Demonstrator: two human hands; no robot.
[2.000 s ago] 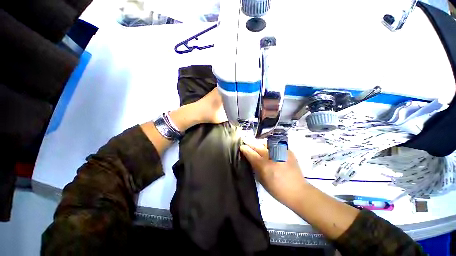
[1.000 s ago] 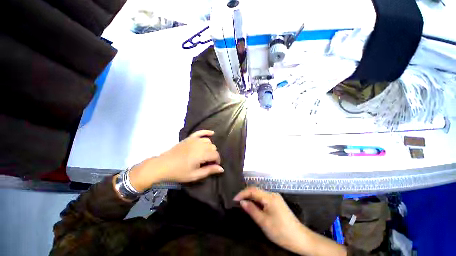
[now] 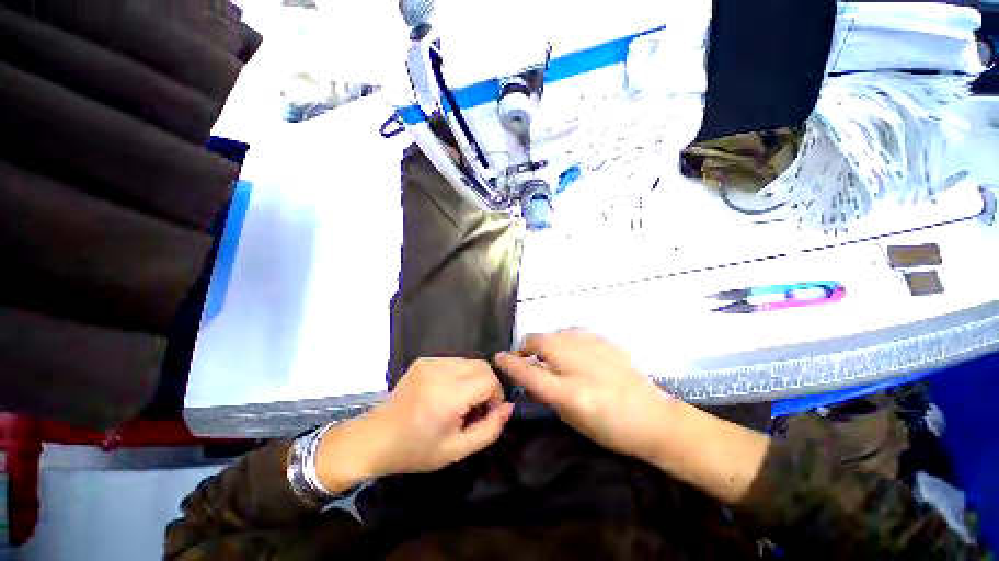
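The dark brown garment (image 3: 449, 290) lies under the needle area (image 3: 506, 204) of the white sewing machine and runs down over the table's front edge toward my lap. My left hand (image 3: 444, 414) and my right hand (image 3: 575, 386) are close together at the table edge. Both pinch the garment's right edge between thumb and fingers. What exactly lies between the fingertips is partly hidden. A light shines on the cloth by the needle.
Thread snips (image 3: 780, 296) and two small brown swatches (image 3: 915, 255) lie at the right. White printed strips (image 3: 865, 164) and dark cloth (image 3: 767, 71) are behind them. Brown garment pieces (image 3: 99, 208) hang at the left. A blue bin (image 3: 969, 438) stands at lower right.
My hands have left the needle area and come together at the table's front edge, now pinching the cloth edge. The view has shifted, with the machine head now farther up and left.
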